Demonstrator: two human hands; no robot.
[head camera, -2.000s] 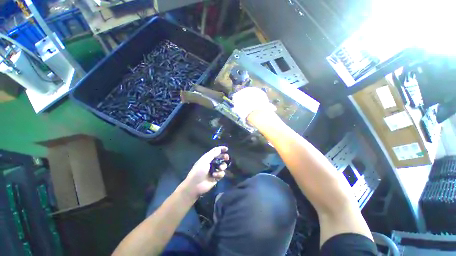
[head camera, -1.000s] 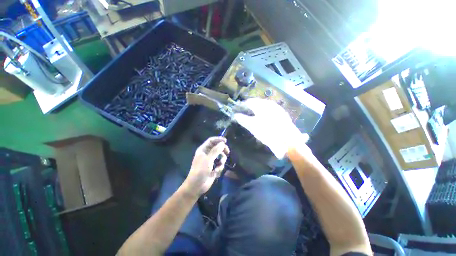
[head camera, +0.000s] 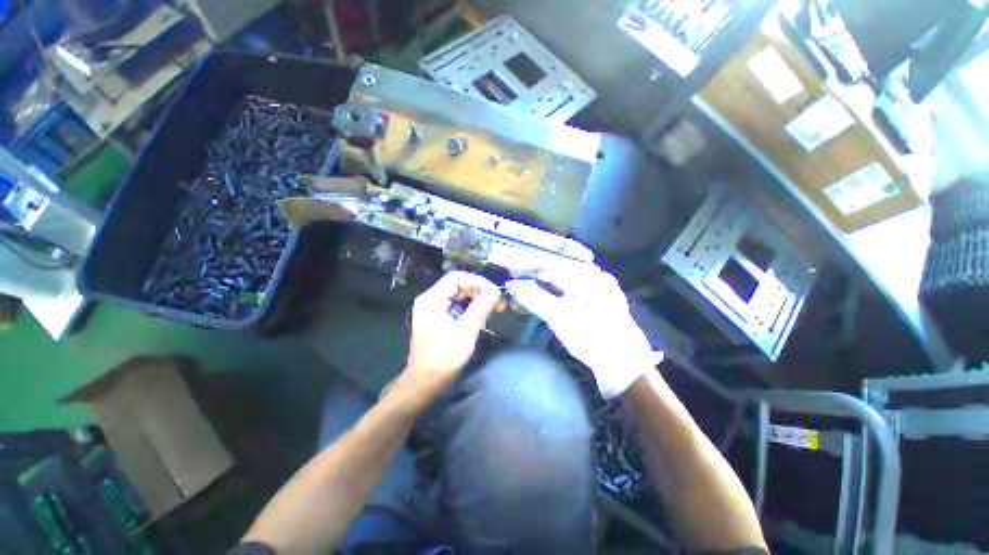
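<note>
My bare left hand (head camera: 447, 331) is curled around small dark capacitors in front of the machine. My right hand (head camera: 591, 323), in a white glove, meets it at the fingertips, with a dark capacitor (head camera: 551, 287) between its fingers beside the guide rail (head camera: 493, 230). The fingers hide how many parts each hand holds. The tan-silver lead cutting machine (head camera: 477, 152) stands behind the rail, with a dark knob (head camera: 359, 125) at its left corner. A cardboard chute (head camera: 315, 208) at the rail's left end reaches over the large dark-blue receiving bin (head camera: 280, 284).
The receiving bin is heaped with dark parts. Loose parts lie in the supply bin (head camera: 618, 466) beside my knee. Slotted metal plates (head camera: 694, 260) lie behind and right. A tubular cart handle (head camera: 884, 434) is at lower right. An open cardboard box (head camera: 163, 434) stands at lower left.
The view has shifted, so machine and bin sit further left. My gloved hand has moved from the rail's chute end to the other end, and my left hand has come up to meet it.
</note>
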